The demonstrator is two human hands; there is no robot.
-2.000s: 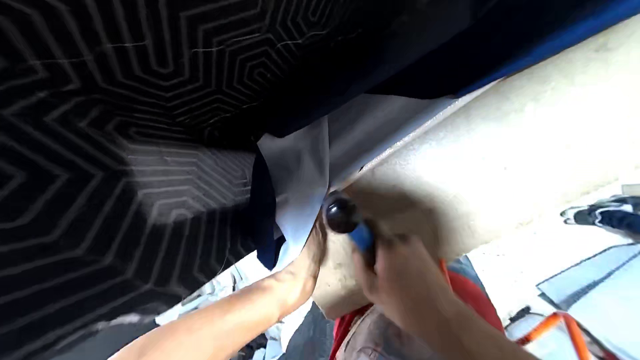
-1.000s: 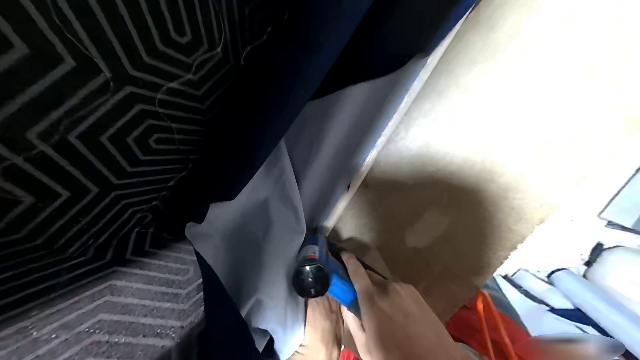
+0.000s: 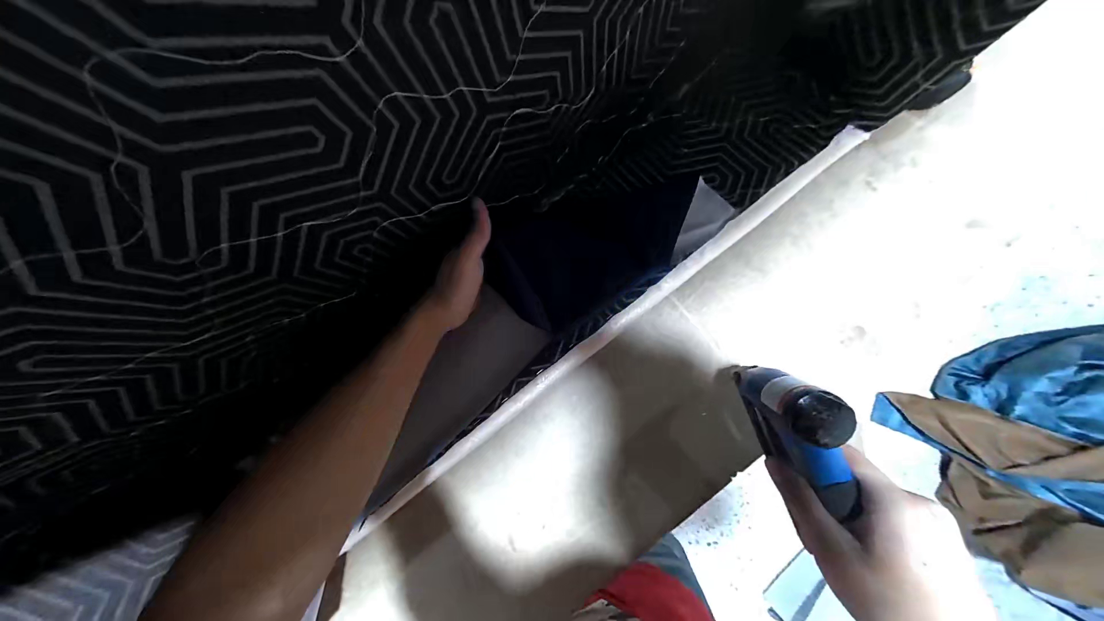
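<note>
Black upholstery fabric (image 3: pixel 259 172) with grey geometric lines and loose threads fills the upper left. My left hand (image 3: pixel 461 276) reaches in under it, thumb raised, beside dark navy cloth (image 3: pixel 586 250); its other fingers are hidden, so its grip cannot be told. A whitish edge strip (image 3: pixel 595 336) runs diagonally between the cloth and a tan board (image 3: pixel 664 423). At the lower right my right hand (image 3: pixel 880 526) is closed around a blue and black handheld power or air tool (image 3: pixel 793 423), likely a stapler, held over the board's outer edge, away from the strip.
Brown and blue fabric (image 3: pixel 1018 466) lies bunched on the speckled floor (image 3: pixel 1035 293) at the right. Something red (image 3: pixel 647 591) shows at the bottom centre. Strong light washes out the upper right of the board and floor.
The tool in my right hand has moved away from the fabric edge, to the right. My left hand has moved from beside the tool to the dark cloth. The grey lining is now mostly covered. The view has shifted.
</note>
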